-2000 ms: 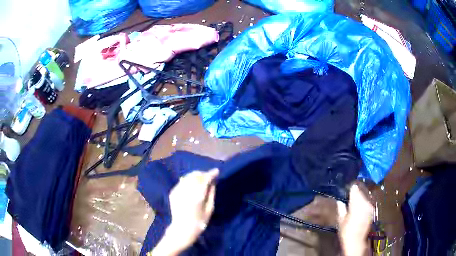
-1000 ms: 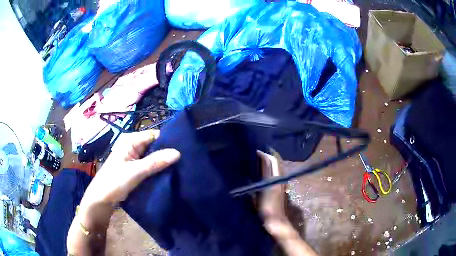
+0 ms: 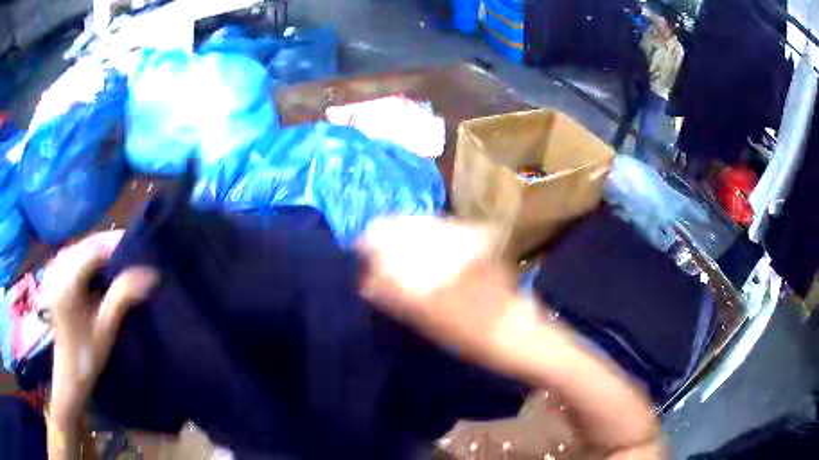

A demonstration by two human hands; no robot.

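Observation:
A dark navy garment (image 3: 269, 332) fills the lower left and middle of the view, raised in front of me and blurred. My left hand (image 3: 94, 305) grips its upper left part, thumb on the cloth. My right hand (image 3: 427, 265) is at its upper right edge, blurred, with the fingers partly hidden against the cloth. The hanger is not clearly visible. Behind the garment lies the open blue poly bag (image 3: 359, 180).
An open cardboard box (image 3: 503, 193) stands behind my right forearm. A folded dark stack (image 3: 629, 287) lies right of it, beside clear plastic (image 3: 656, 198). Full blue bags (image 3: 72, 171) are at left. A person (image 3: 663, 72) stands by hanging dark garments (image 3: 732, 90) at the back right.
The view has swung up and to the right, showing the floor, rail clothes and a person. The navy garment is raised and spread wider, and my right hand has moved to its upper right edge.

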